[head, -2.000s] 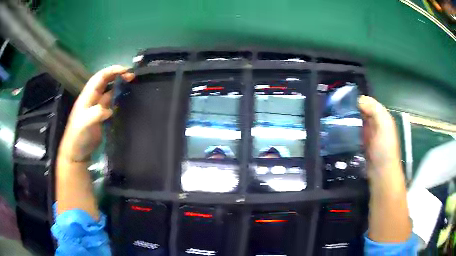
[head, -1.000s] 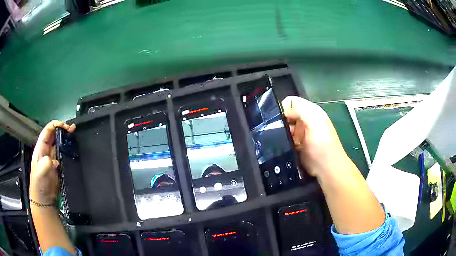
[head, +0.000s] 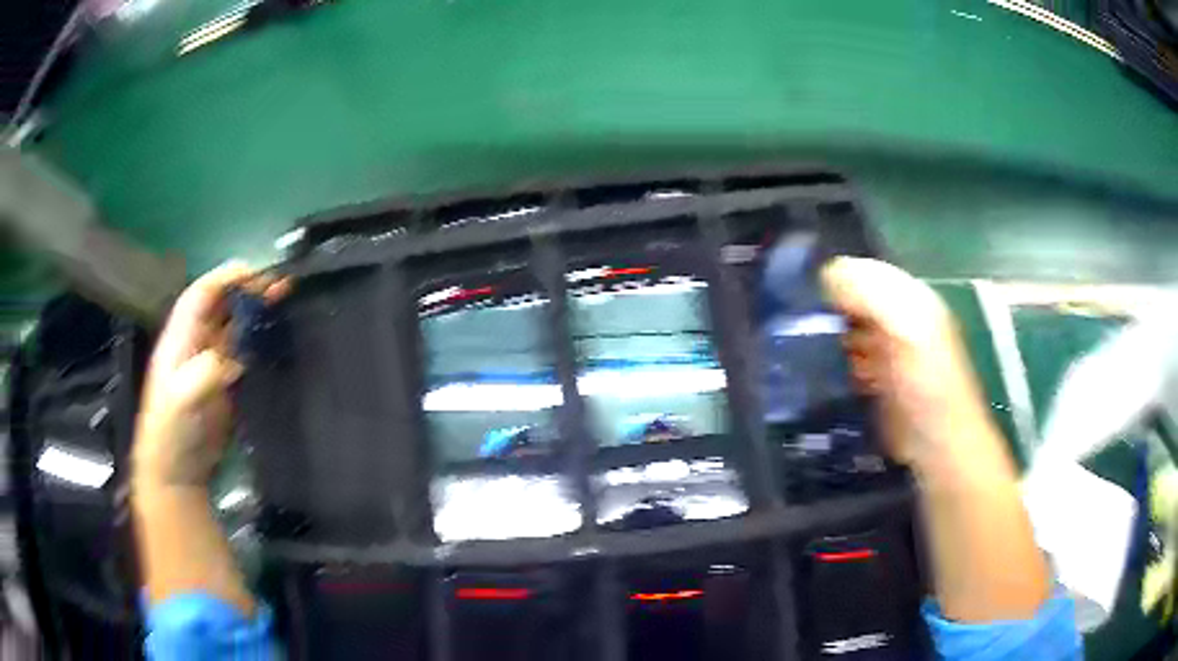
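A black phone tray (head: pixel 346 387) lies in front of me. Its left slot is empty. Two lit smartphones (head: pixel 496 400) (head: pixel 654 387) lie in the middle slots, showing a front-camera picture with a capped head low down. My right hand (head: pixel 891 355) grips the long right edge of a smartphone (head: pixel 798 349) at the right slot; its screen is lit and blurred. My left hand (head: pixel 194 368) holds a dark smartphone (head: pixel 256 338) seen edge-on at the tray's left side. The picture is blurred.
In the nearer row, several dark phones (head: pixel 665 620) show red text lines. Another tray (head: pixel 78 452) with dark phones stands at left. A white label roll (head: pixel 1085 517) curls at right beside a white frame (head: pixel 1008 349). A grey bar (head: pixel 97 252) crosses the upper left over the green mat (head: pixel 543 91).
The view has swung, so tray and hands appear shifted right and less tilted. Both hands keep their holds. The phone in my right hand looks more face-on.
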